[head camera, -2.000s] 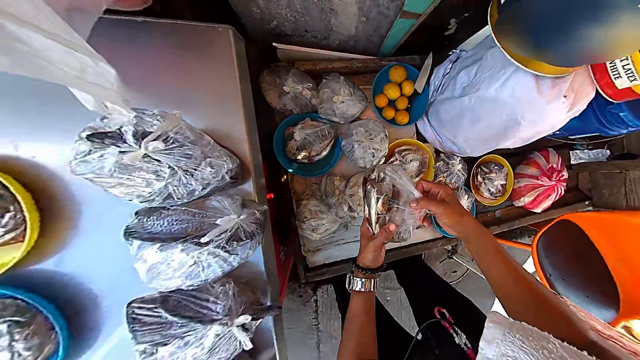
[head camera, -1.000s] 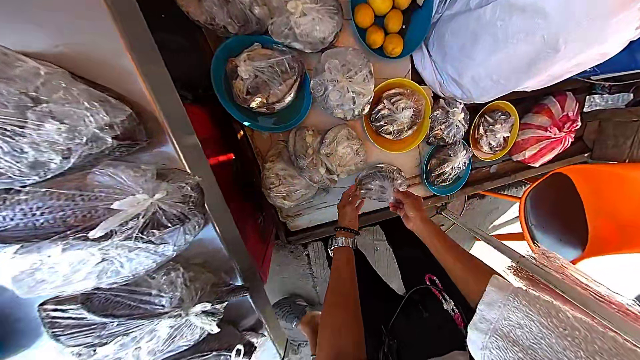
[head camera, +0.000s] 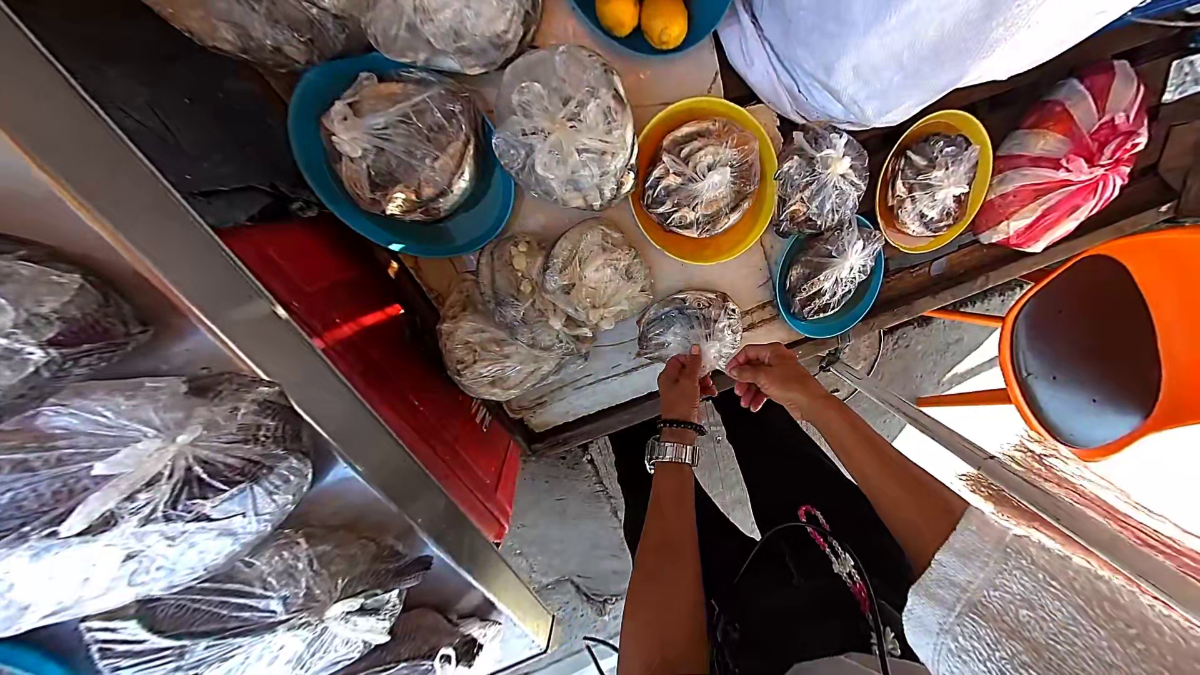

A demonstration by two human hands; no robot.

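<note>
A clear plastic bag of fish [head camera: 691, 323] rests at the near edge of the low table. My left hand [head camera: 686, 382], with a beaded bracelet and a metal watch at its wrist, grips the bag's gathered plastic. My right hand [head camera: 771, 375] has its fingertips pinched together at the right side of the same plastic; whether it grips the bag is hard to tell. Right of the bag, a small blue bowl [head camera: 808, 323] holds another bagged portion. Behind it stands a yellow bowl [head camera: 656, 225] with bagged fish. More knotted bags [head camera: 597, 274] lie to the left.
A metal-edged table [head camera: 375, 441] with large bagged fish [head camera: 150, 469] fills the left side. A teal bowl [head camera: 497, 202], a bowl of yellow citrus fruit [head camera: 698, 23], a smaller yellow bowl [head camera: 980, 155] and a red-and-white striped bag [head camera: 1069, 159] stand farther back. An orange plastic chair [head camera: 1177, 328] is at the right.
Two seconds ago both hands held the fish bag raised over the table. Now it rests at the table's near edge, with the hands at its gathered plastic. The view has moved closer.
</note>
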